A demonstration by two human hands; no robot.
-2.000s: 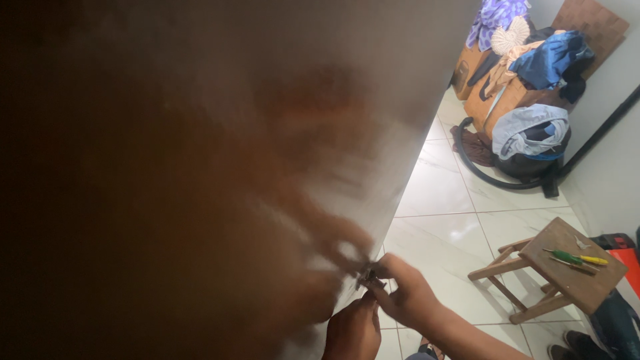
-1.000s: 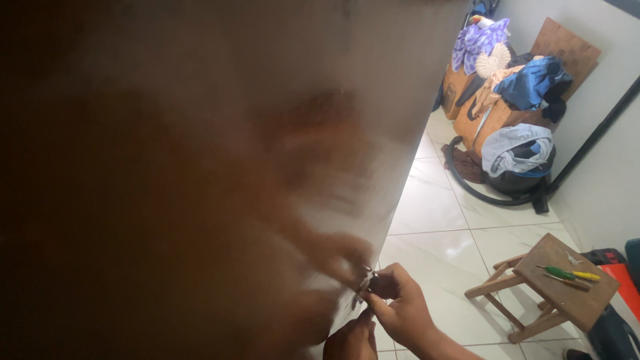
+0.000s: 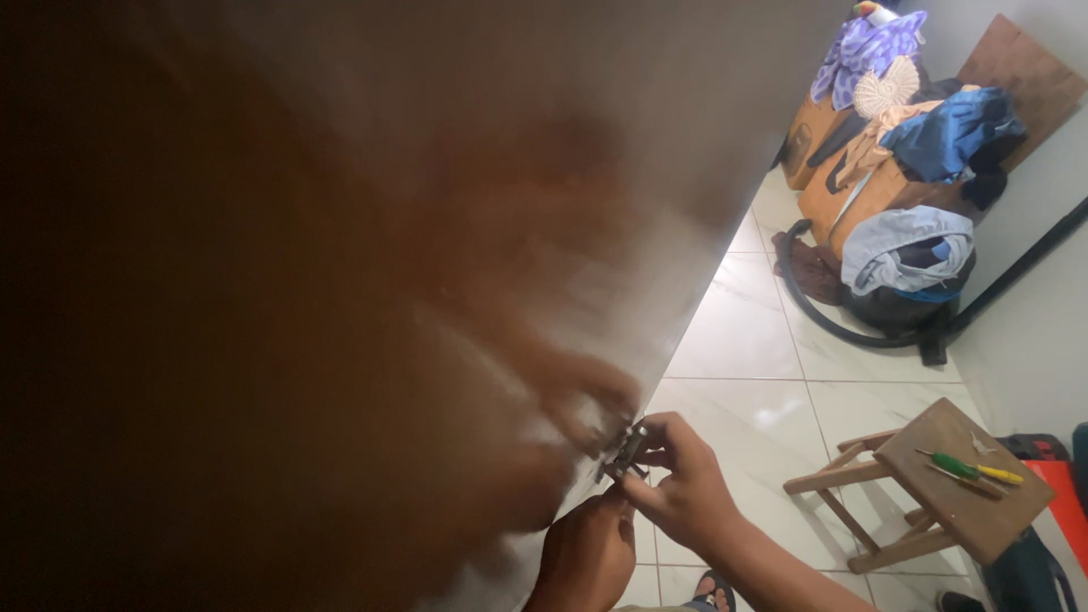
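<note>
A large dark brown glossy panel (image 3: 340,255) fills the left of the view and mirrors both hands. At its lower right edge, my right hand (image 3: 684,476) grips a small metal fitting (image 3: 629,450) between thumb and fingers, close against the panel. Just below, my left hand (image 3: 588,548) is curled at the panel's edge, its fingertips near the fitting's lower end. Whether the left hand holds anything is hidden.
To the right, a wooden stool (image 3: 918,476) bears a green-handled screwdriver (image 3: 954,465) and a yellow-handled one (image 3: 1000,474). Beyond stand a vacuum cleaner (image 3: 892,310) with cloth on it and cardboard boxes (image 3: 858,204) under clothes. A sandaled foot (image 3: 712,588) is below.
The metal fitting shows more plainly between my right fingers than two seconds ago. Both hands have stayed at the panel's edge.
</note>
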